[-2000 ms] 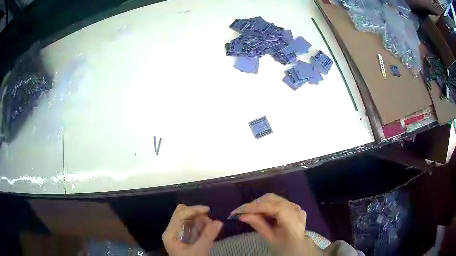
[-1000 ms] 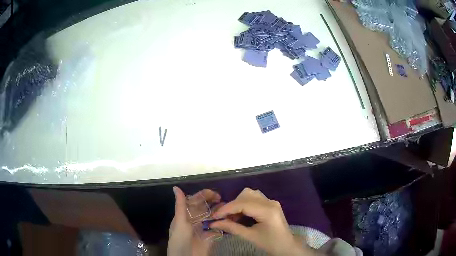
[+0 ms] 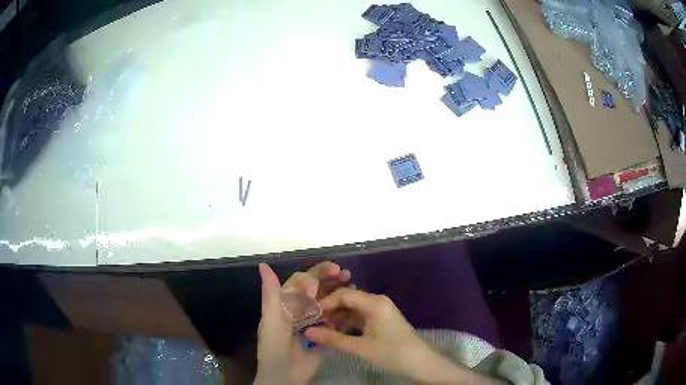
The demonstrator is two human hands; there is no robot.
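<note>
My left hand is below the bench's front edge and holds an open clear plastic case on its palm and fingers. My right hand pinches a small blue circuit board at the lower half of the case. The fingertips partly hide the board, so I cannot tell whether it is fully inside. A single circuit board lies near the front of the bench, and a loose pile of boards lies further back at the right.
Two thin dark strips lie in a V on the white bench. A green strip runs beside the cardboard. A bag of dark parts is at the far left. Clear heaps sit below at lower left and lower right.
The case, hidden or barely seen at first, now shows open on my left hand. My right hand has brought the board to it. The view has shifted, so the bench items appear higher.
</note>
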